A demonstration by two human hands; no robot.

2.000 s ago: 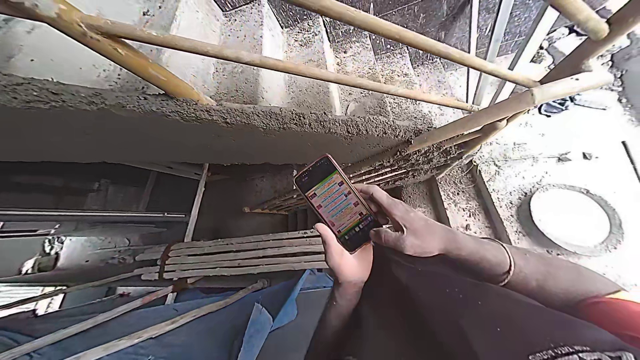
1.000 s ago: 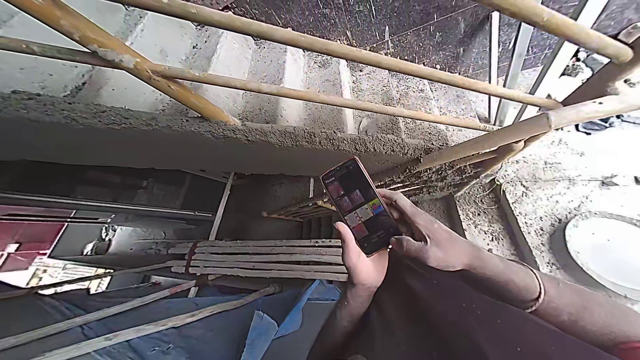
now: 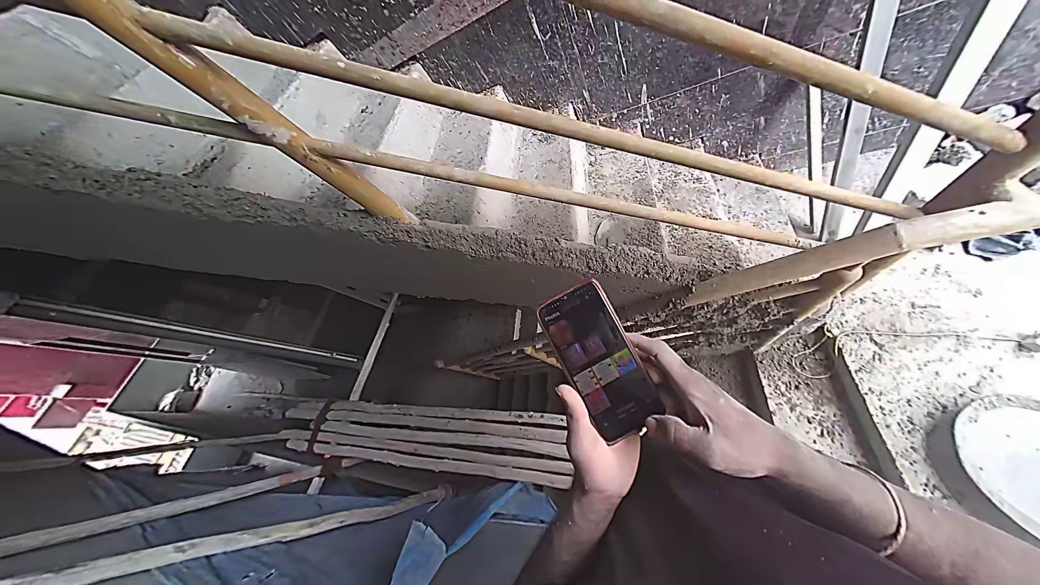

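A smartphone (image 3: 600, 361) in a reddish case is held upright and slightly tilted, its lit screen showing a dark page of small picture tiles. My left hand (image 3: 600, 455) grips its lower left side and bottom from below, with the thumb along the left edge. On the phone's lower right side rests my right hand (image 3: 715, 414), its fingers behind the edge and the thumb near the bottom right corner. A thin band circles the right wrist.
Yellowish poles (image 3: 569, 126) form a railing before rough concrete stairs (image 3: 455, 146). Below is a deep stairwell (image 3: 431, 341) with bundled wooden poles (image 3: 447, 439) across it. Blue sheeting (image 3: 284, 528) lies lower left. A round white-topped container (image 3: 1007, 455) stands at the right on a dusty floor.
The phone's screen has gone from a bright, colourful page two seconds ago to a dark page with picture tiles. Both hands keep their hold. The view has shifted somewhat.
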